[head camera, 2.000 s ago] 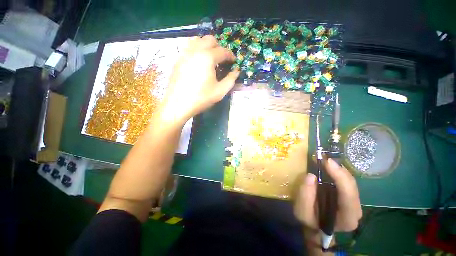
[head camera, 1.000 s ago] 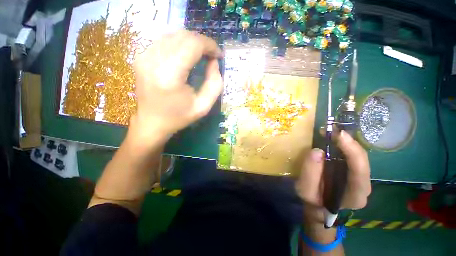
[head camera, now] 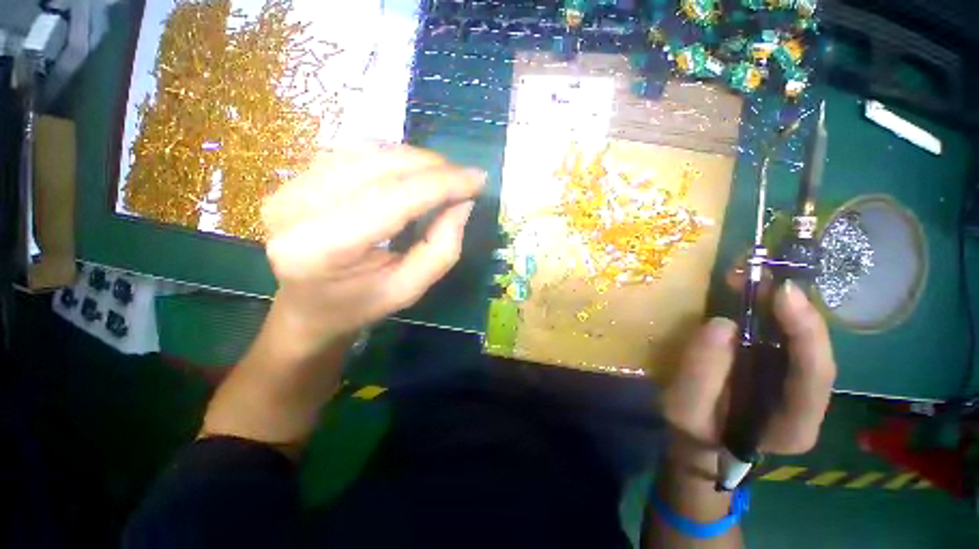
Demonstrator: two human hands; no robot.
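The tan work board [head camera: 644, 322] lies in front of me with a loose pile of gold-orange strips [head camera: 623, 225] on it. Small green circuit boards [head camera: 515, 273] sit at its left edge. My left hand [head camera: 370, 225] is above the bench, left of the board, thumb and forefinger tips apart; I see nothing between them. My right hand [head camera: 768, 365] holds the black soldering iron [head camera: 751, 402] upright at the board's right edge, its metal shaft and thin solder-feed tube [head camera: 761, 204] pointing away from me.
The white supply tray [head camera: 376, 64] with a large gold pile is at left. A heap of green assemblies [head camera: 741, 54] lies behind the board on a dark mesh mat. A round tub [head camera: 902, 263] with silver bits is at right. A white strip [head camera: 903, 128] lies beyond it.
The view has shifted, with board and heap further right in the picture. My left hand has moved back from the green heap to beside the board. My right hand still holds the iron.
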